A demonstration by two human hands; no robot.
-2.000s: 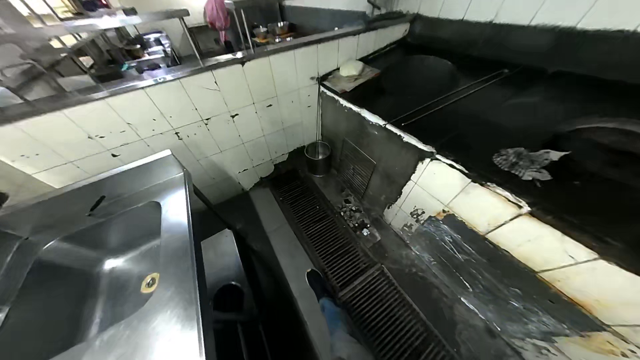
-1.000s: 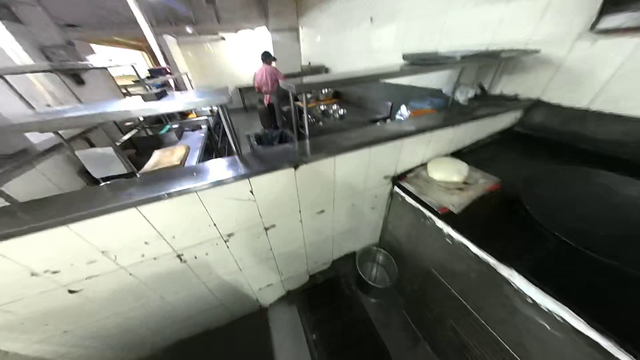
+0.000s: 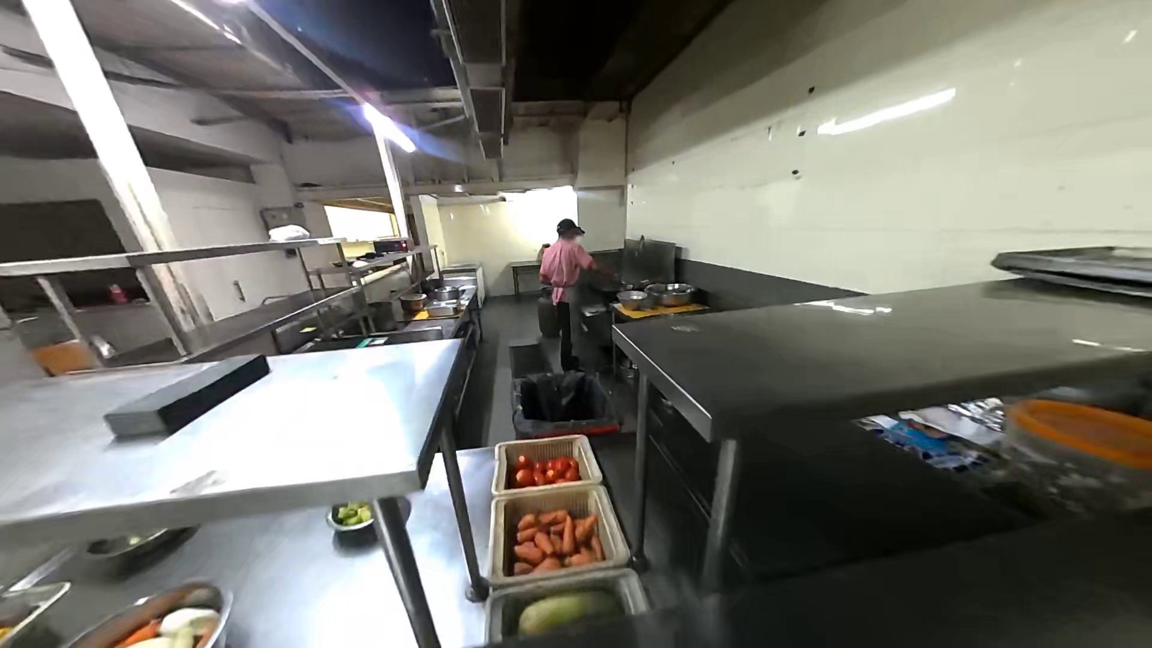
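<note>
Neither of my hands shows in the head view. Close in front, at the lower middle, a plastic basket of tomatoes, a basket of carrots and a basket holding a large green vegetable stand in a row. To their left, a steel bowl of cut vegetables and a small bowl of green pieces rest on a steel counter under a shelf.
A steel shelf with a dark block spans the left; another steel shelf spans the right. Beyond the baskets stands a lined bin. Farther along the aisle, a person in a pink shirt stands beside bowls.
The view has swung up and across, from the sink and floor drain to the aisle and the vegetable baskets. The dough on its board has left the view.
</note>
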